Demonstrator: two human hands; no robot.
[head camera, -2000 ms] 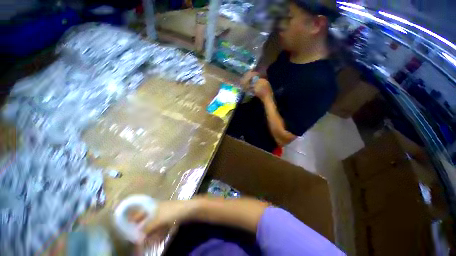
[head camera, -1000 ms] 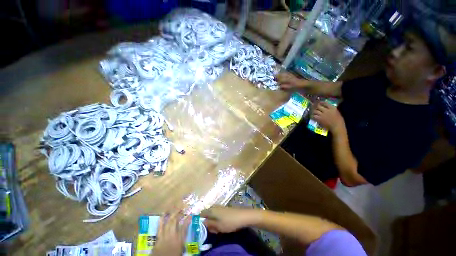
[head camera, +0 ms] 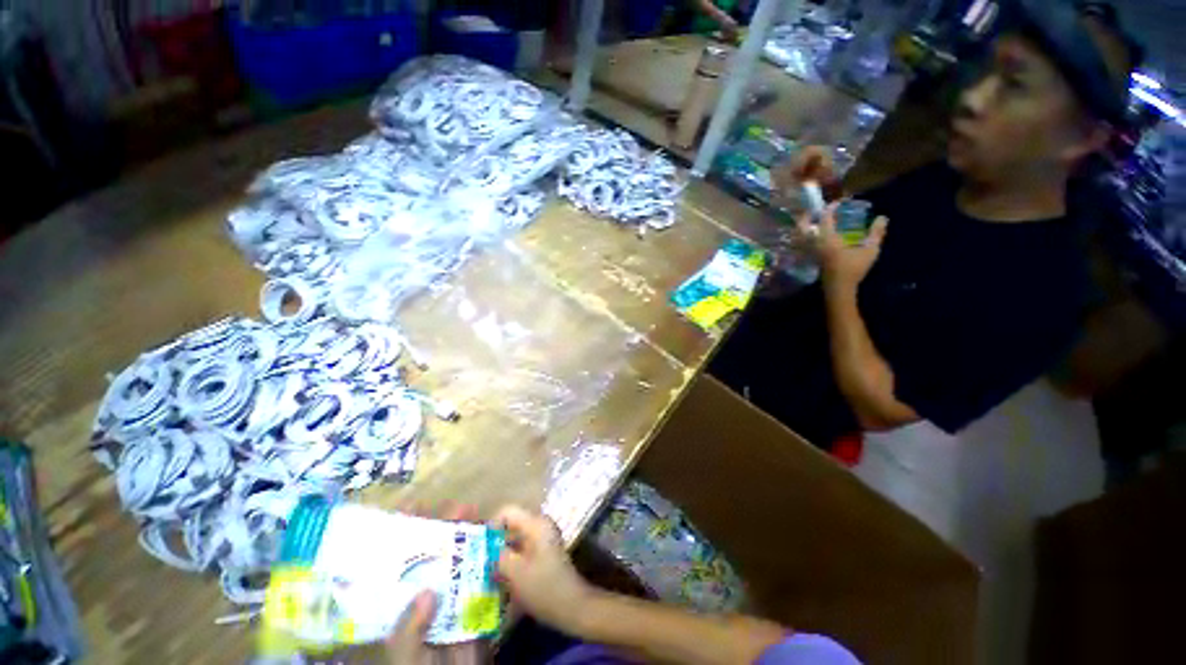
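Observation:
A printed teal, white and yellow bag (head camera: 371,572) is held flat at the front of the table. A curved line, probably a cable, shows faintly in its white middle. My right hand (head camera: 536,569) grips the bag's right edge. My left hand (head camera: 414,630) is cut off by the bottom edge of the picture; its thumb lies on the bag's lower side. Coiled white cables (head camera: 260,403) lie in a heap just behind the bag.
A larger cable heap (head camera: 390,195) lies further back, partly under clear plastic. A bag pile (head camera: 29,565) is at the left edge. An open carton (head camera: 793,500) stands below the table edge. Another person (head camera: 962,286) works at the right beside small printed bags (head camera: 719,283).
The bag has come up and left, and more of its face shows. The cable ring seen at its right end is no longer outside it. The other person's hands have lifted.

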